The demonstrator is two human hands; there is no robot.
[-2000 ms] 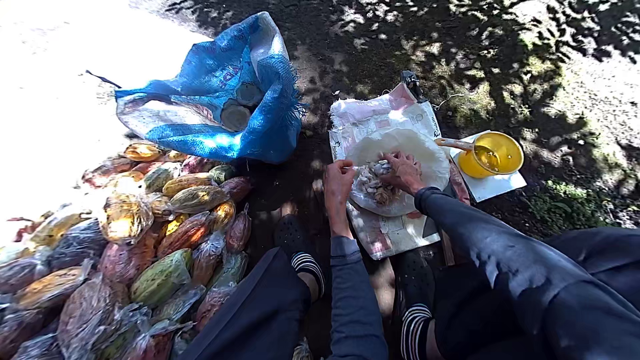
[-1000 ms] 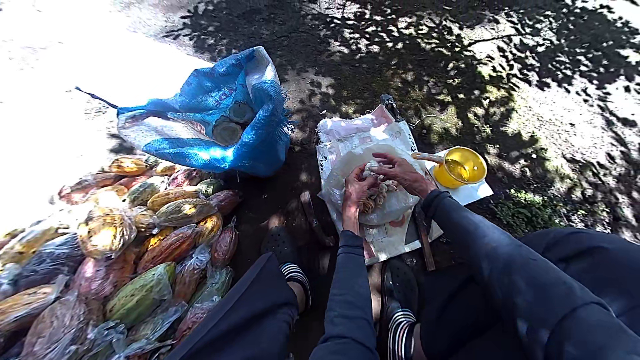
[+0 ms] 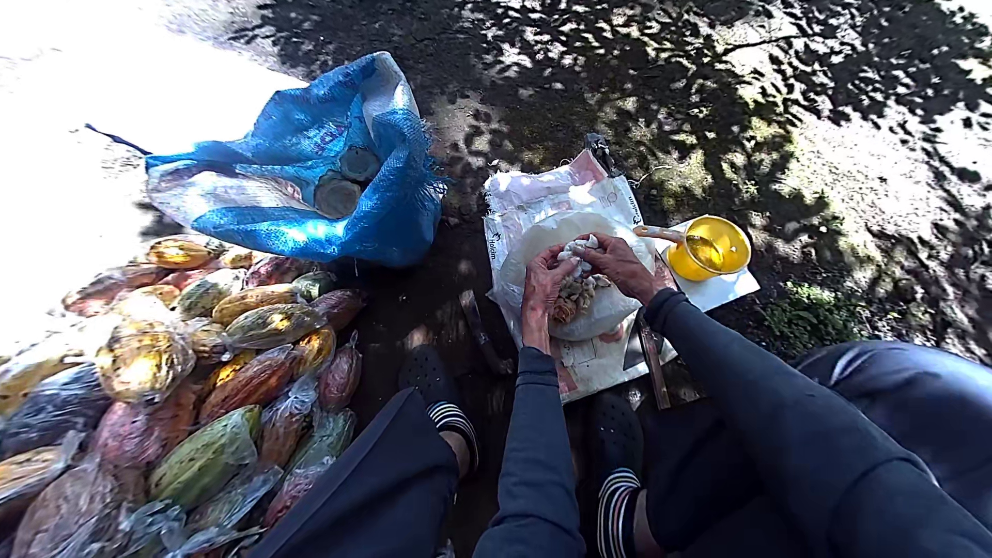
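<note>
My left hand (image 3: 545, 280) and my right hand (image 3: 622, 266) meet over a translucent white plastic bag (image 3: 515, 267), their fingers closed around a cluster of whitish, pulpy beans (image 3: 580, 249). Just below my fingers, a brownish-white clump of beans (image 3: 572, 301) rests on the plastic. The bag lies on a printed woven sack (image 3: 604, 376) spread in front of my feet. To the right of my right hand stands a yellow plastic pot (image 3: 717, 246), with a handled tool resting across its rim.
Many cacao pods (image 3: 260, 380), several wrapped in clear plastic, are heaped at left. Behind them a blue woven sack (image 3: 387, 217) gapes around round, greyish things. The pot stands on a white board (image 3: 725, 291). My black clogs (image 3: 616, 434) flank the work spot; a dark curved piece (image 3: 482, 333) lies near the left one.
Two seconds ago my hands were apart, the right in the pale beans and the left at the bag's edge. Now they are together, holding a cluster above the bag.
</note>
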